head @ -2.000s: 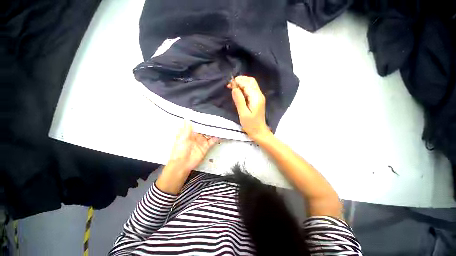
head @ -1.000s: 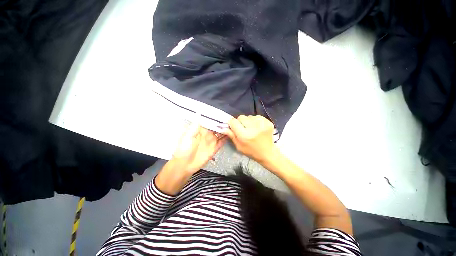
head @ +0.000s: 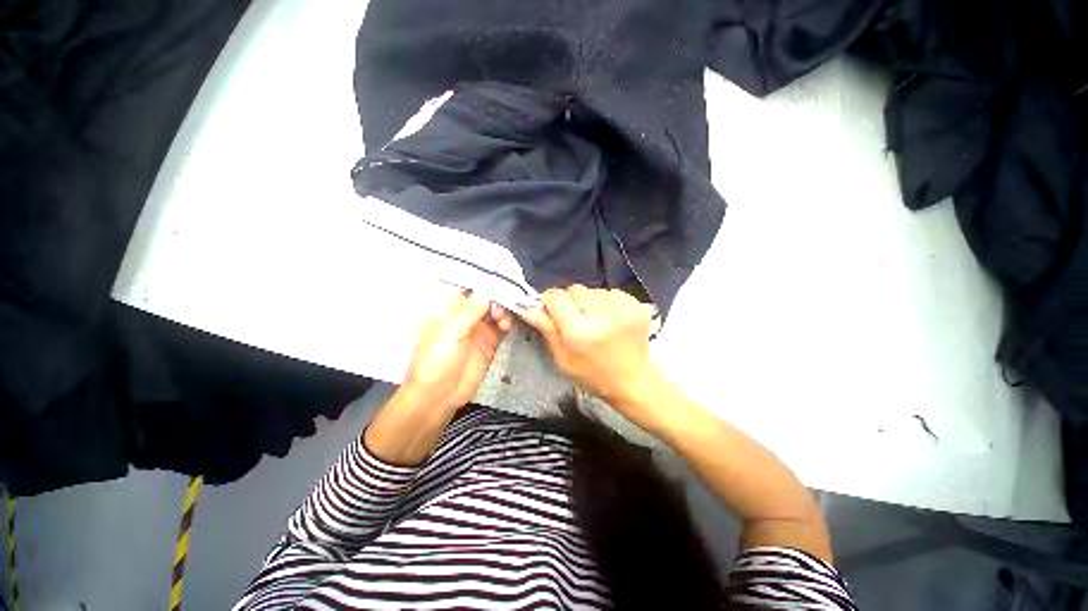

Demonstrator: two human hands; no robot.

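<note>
The dark trousers (head: 501, 54) lie on the white table, waist opening towards me, with lint specks on the cloth. The white waistband lining (head: 436, 247) with a dark line runs along the near edge. My left hand (head: 453, 352) pinches this edge between thumb and fingers. My right hand (head: 597, 340) is closed on the same edge just to the right, the two hands close together. The fly opening (head: 629, 265) shows as a dark slit above my right hand. I cannot see any snips; the inside of my right hand is hidden.
The white worktable (head: 835, 298) has a curved left edge and a loose dark thread (head: 925, 426) at right. Dark garment heaps lie at left (head: 96, 239) and right (head: 1014, 179). Yellow-and-black tape (head: 184, 543) marks the grey floor. My striped sleeves and dark hair show at the bottom.
My right hand has come down from inside the waist opening to the lining edge. My left hand's fingers have closed on the edge. The view has shifted slightly.
</note>
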